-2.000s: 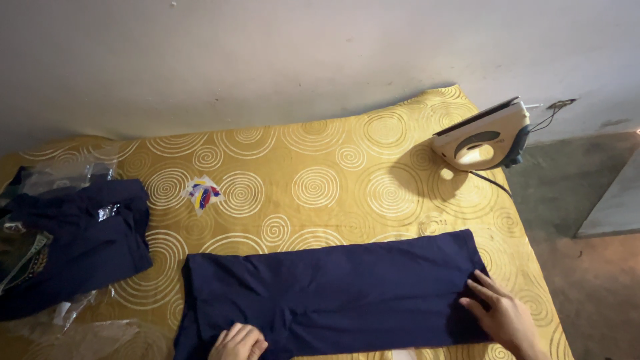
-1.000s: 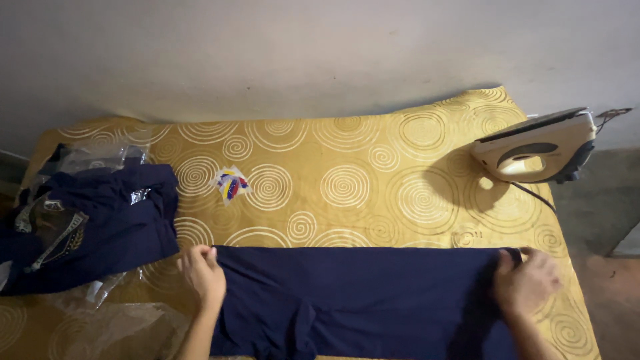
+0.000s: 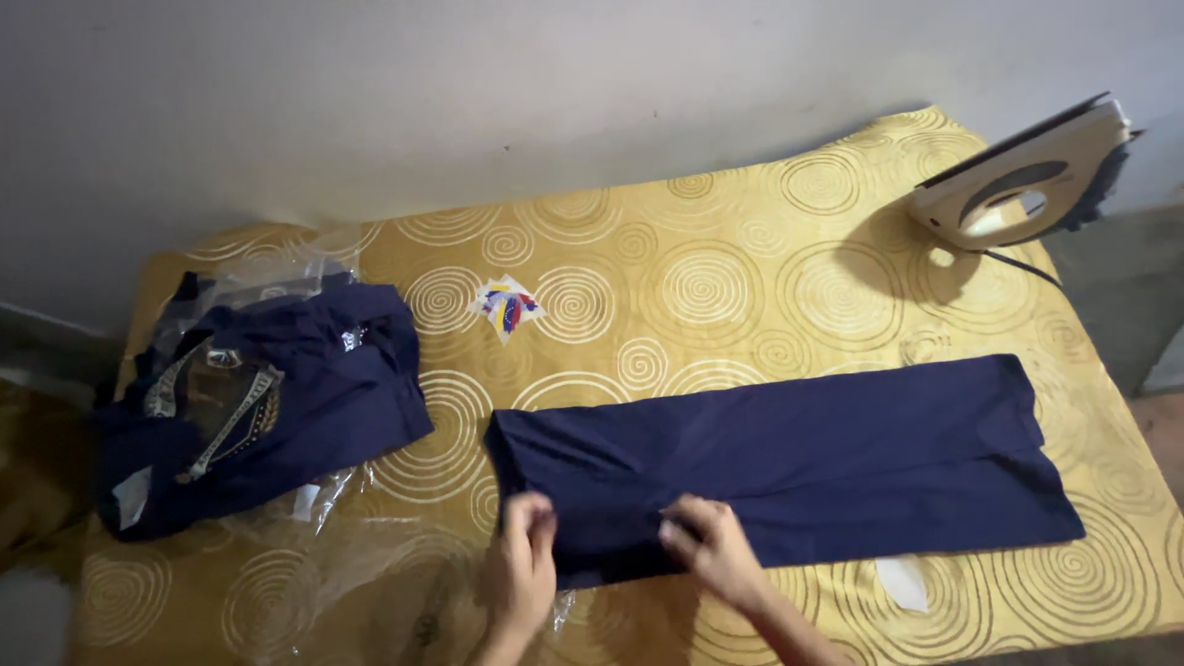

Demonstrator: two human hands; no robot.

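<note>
A navy blue fabric garment [image 3: 832, 444], folded into a long strip, lies across a gold tablecloth with swirl patterns [image 3: 703, 287]. At its left end, my left hand [image 3: 525, 560] has its thumb and fingers drawn together at the lower edge; whether cloth is pinched between them is unclear. My right hand [image 3: 708, 546] is bent over the lower part of the garment, right of my left hand, its fingers curled at the cloth and blurred. Creases run through the fabric near both hands. To the left lies another pile of navy garments [image 3: 342, 370] with a printed emblem and clear plastic.
A clothes iron [image 3: 1027, 185] stands on its heel at the table's back right corner, its cord [image 3: 1022, 265] running off the edge. Small colourful stickers [image 3: 507, 305] lie near the middle. A white paper piece [image 3: 902, 583] lies at the front right. A wall rises behind.
My right hand has moved left from the garment's right end to its lower left part. My left hand has come down from the upper left corner to the lower edge.
</note>
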